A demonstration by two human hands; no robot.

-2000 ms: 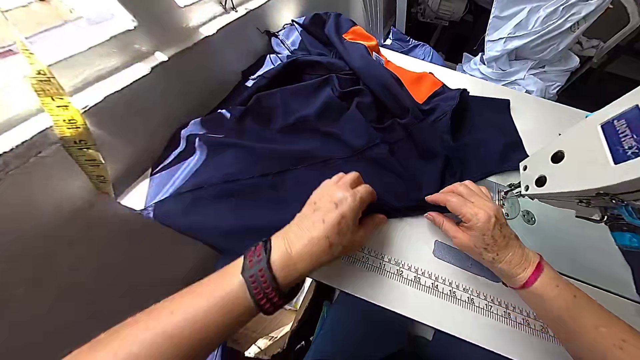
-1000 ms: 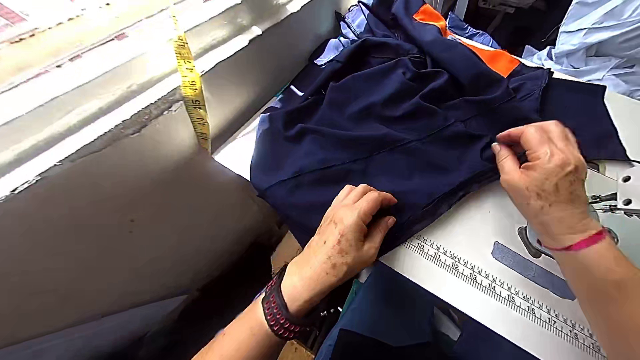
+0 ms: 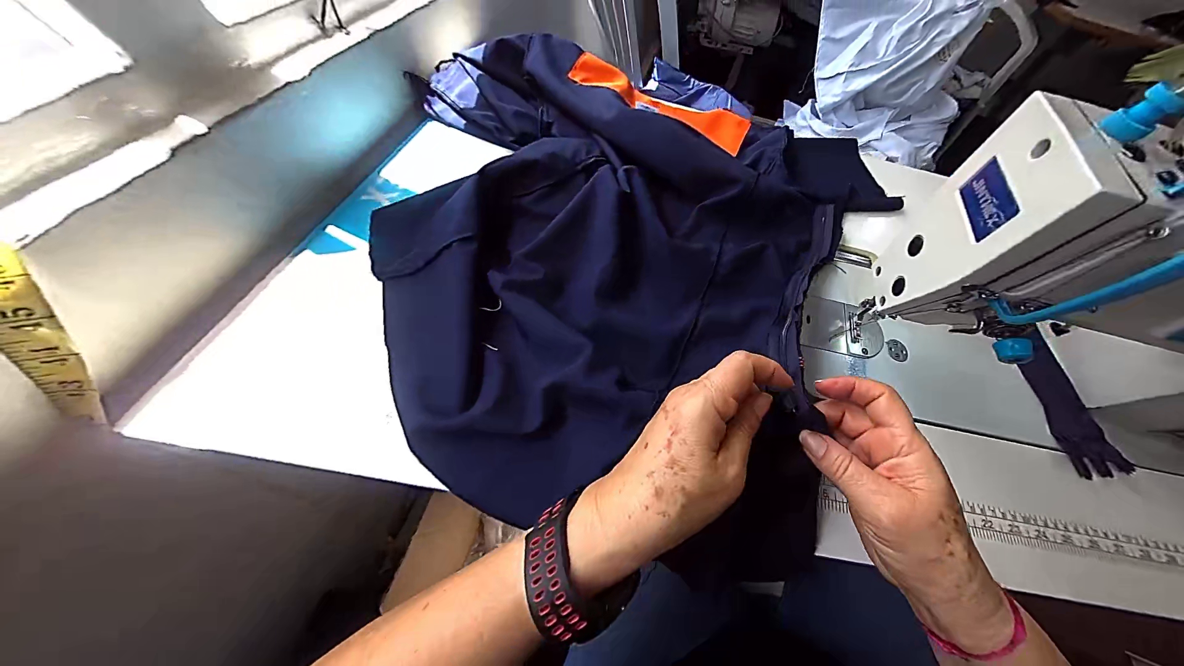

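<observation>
A navy blue garment (image 3: pixel 592 305) with an orange panel (image 3: pixel 684 111) lies bunched on the white sewing table. My left hand (image 3: pixel 694 453), with a perforated dark wristband below it, pinches the garment's seamed edge between thumb and fingers. Close to its right, my right hand (image 3: pixel 879 462) holds the same edge by thumb and fingertips, its other fingers curled loosely. That edge runs up along the left side of the needle plate, beside the presser foot (image 3: pixel 862 324) of an industrial sewing machine (image 3: pixel 1027 203). Some loose white threads show on the cloth.
A printed ruler strip (image 3: pixel 1064 536) runs along the table's front edge (image 3: pixel 1091 597). A yellow measuring tape (image 3: pixel 42 342) hangs at the far left by the wall. Dark fabric (image 3: pixel 1064 398) lies beneath the machine arm. Pale blue cloth (image 3: pixel 879 74) is heaped behind the table.
The garment has been turned, so its seamed edge now runs up beside the needle plate. My hands have come together at that edge; they were farther apart one second ago.
</observation>
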